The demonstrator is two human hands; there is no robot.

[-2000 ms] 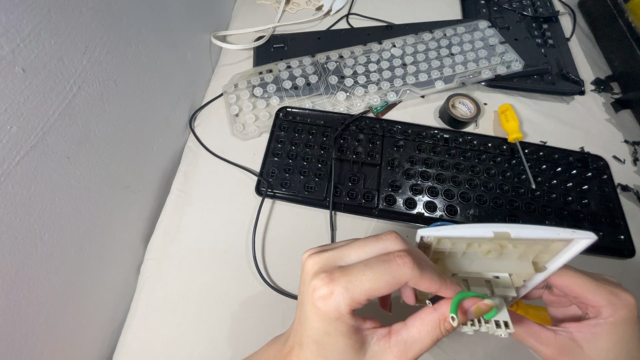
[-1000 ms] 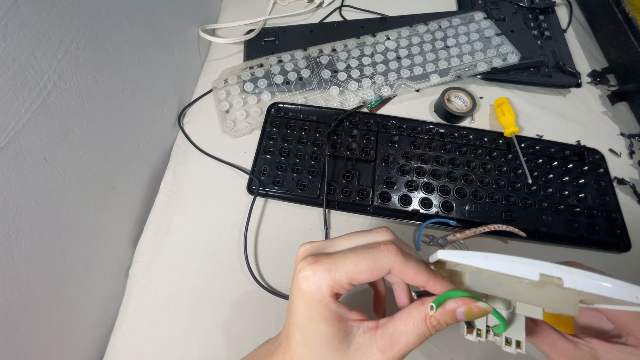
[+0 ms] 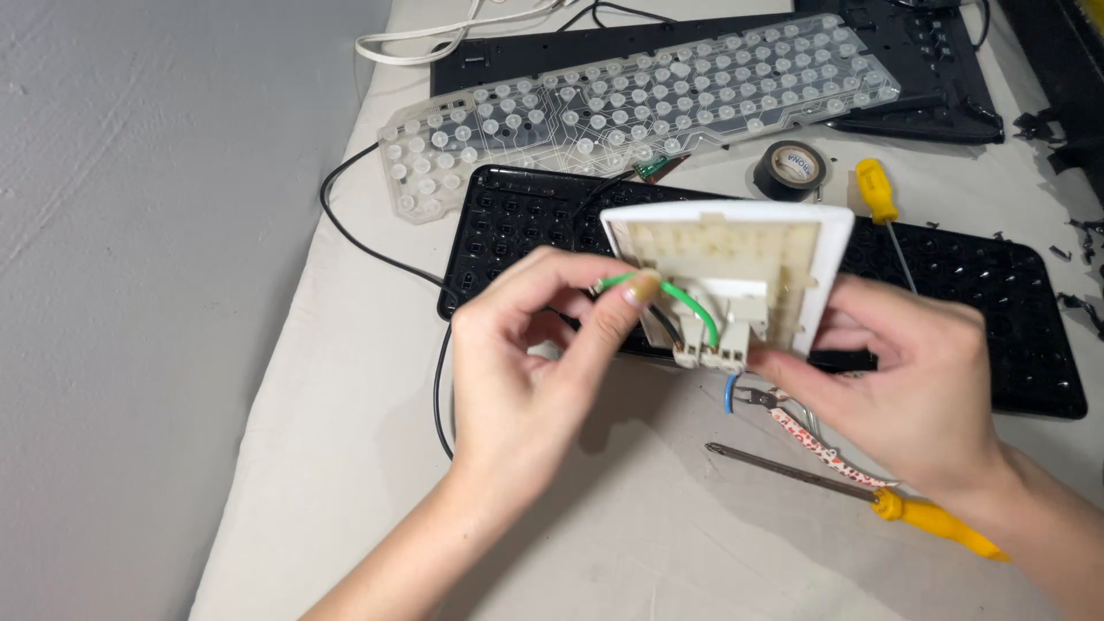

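Note:
A white plastic wall plate (image 3: 720,250) is held up with its back toward me, an electrical module with terminals (image 3: 711,352) at its lower middle. My left hand (image 3: 552,345) pinches a green insulated wire (image 3: 690,302) between thumb and forefinger; the wire's other end enters a terminal. Beside it a black wire (image 3: 664,326) also runs into the terminals. My right hand (image 3: 897,379) grips the plate's right edge, its thumb near the module. A short blue wire (image 3: 730,395) shows below the module.
Behind lie a black keyboard frame (image 3: 517,207), a clear keyboard membrane (image 3: 604,112), black tape (image 3: 790,170) and a yellow-handled screwdriver (image 3: 878,191). Nearer are patterned-handled cutters (image 3: 819,448) and a larger Phillips screwdriver (image 3: 931,522). A black cable (image 3: 379,246) loops at left; a wall (image 3: 155,259) stands beyond.
Both hands have raised the wall plate and tipped it so that its back shows more fully. The green wire stays pinched in my left hand. The larger screwdriver has come into view.

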